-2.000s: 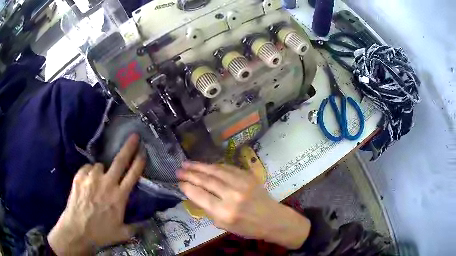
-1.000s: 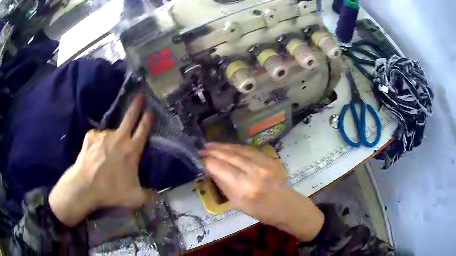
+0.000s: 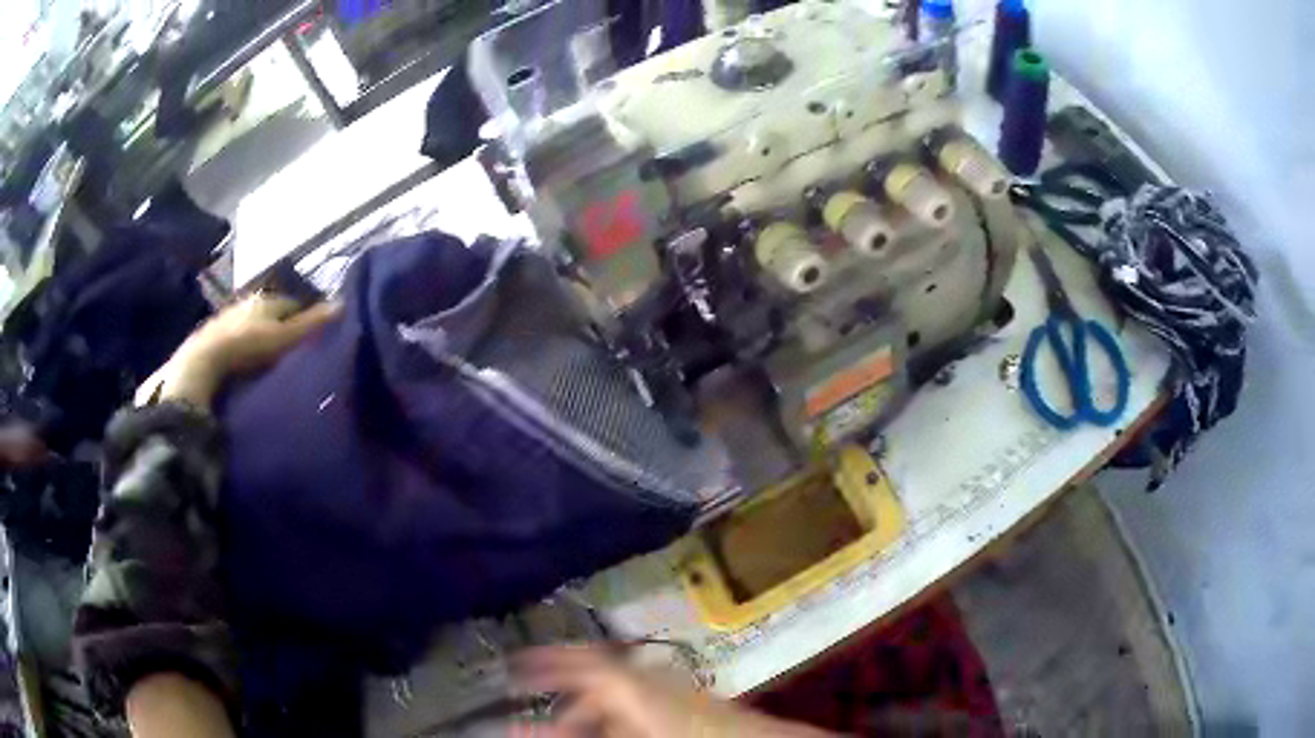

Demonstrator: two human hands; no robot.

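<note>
The navy garment [image 3: 418,490] lies left of and in front of the overlock machine [image 3: 808,159]. Its grey striped piece [image 3: 577,397] lies face up, with a pale seam edge running to the needle area [image 3: 692,361]. My left hand [image 3: 253,343] lies at the garment's far left side, its fingers partly hidden by navy cloth; whether it grips is unclear. My right hand [image 3: 620,695] is blurred at the bottom edge, cut off, off the cloth, with fingers apart and nothing seen in it.
The yellow frame [image 3: 707,588] sits at the machine front. Blue scissors [image 3: 1074,372], dark green handles [image 3: 1074,199] and a black-and-white strip bundle [image 3: 1183,274] lie right of the machine. Thread cones [image 3: 1024,116] stand behind. A pale wall [image 3: 1269,577] is at the right.
My left hand has moved from the grey piece to the garment's far left. My right hand has left the fabric and moved down. More of the striped piece and yellow frame shows. The view has shifted.
</note>
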